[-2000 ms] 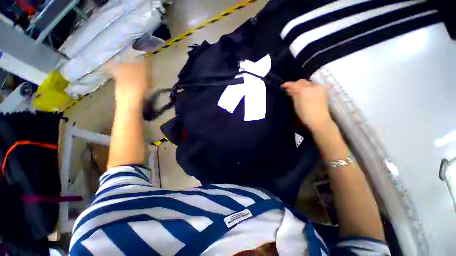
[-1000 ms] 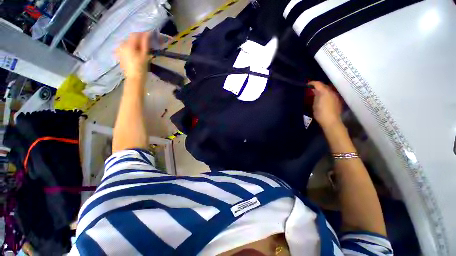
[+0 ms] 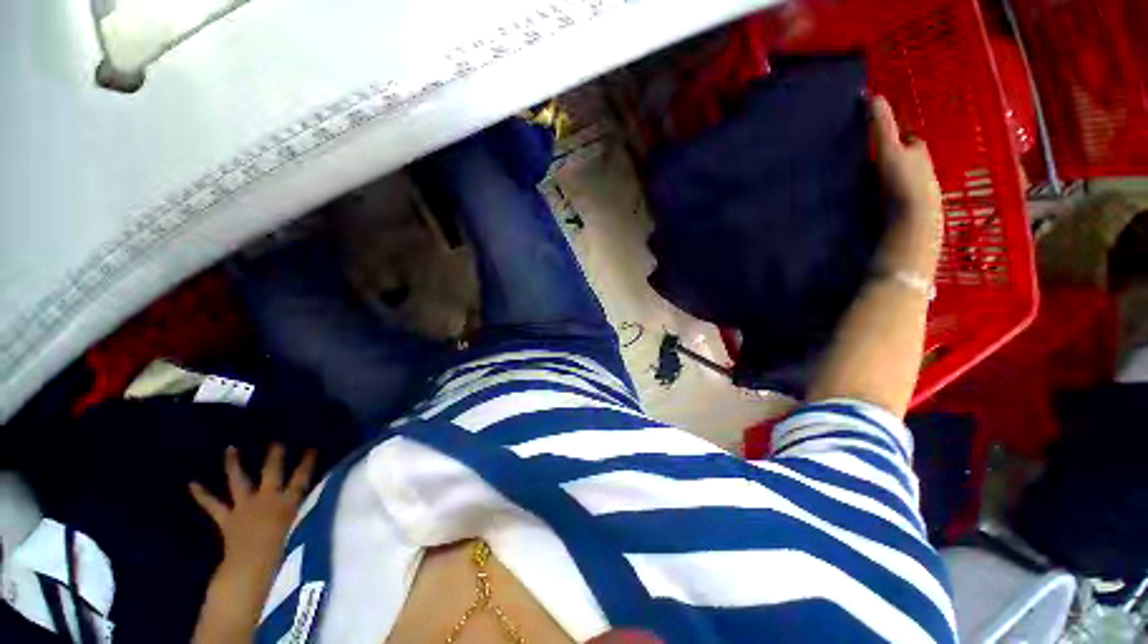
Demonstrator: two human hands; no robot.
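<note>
My left hand [image 3: 261, 501] lies flat with fingers spread on a dark garment pile [image 3: 139, 468] at the lower left. A white panel with dark lines [image 3: 57, 581] and a small white label [image 3: 224, 390] show on that pile. My right hand [image 3: 909, 189] is at the right, gripping the right edge of a navy garment piece [image 3: 768, 208]. The piece hangs beside and partly over a red crate [image 3: 995, 277]. Its fingers are partly hidden by the fabric.
The white machine table [image 3: 252, 113], with a ruler along its curved edge, spans the upper left. My legs in blue jeans [image 3: 516, 239] are below it. Dark scraps [image 3: 669, 360] lie on the floor. More red crates [image 3: 1093, 88] stand at the far right.
The view has swung to the right. My hands no longer stretch the dark strip; my left hand now rests on the pile and my right hand has moved to the navy piece by the crate.
</note>
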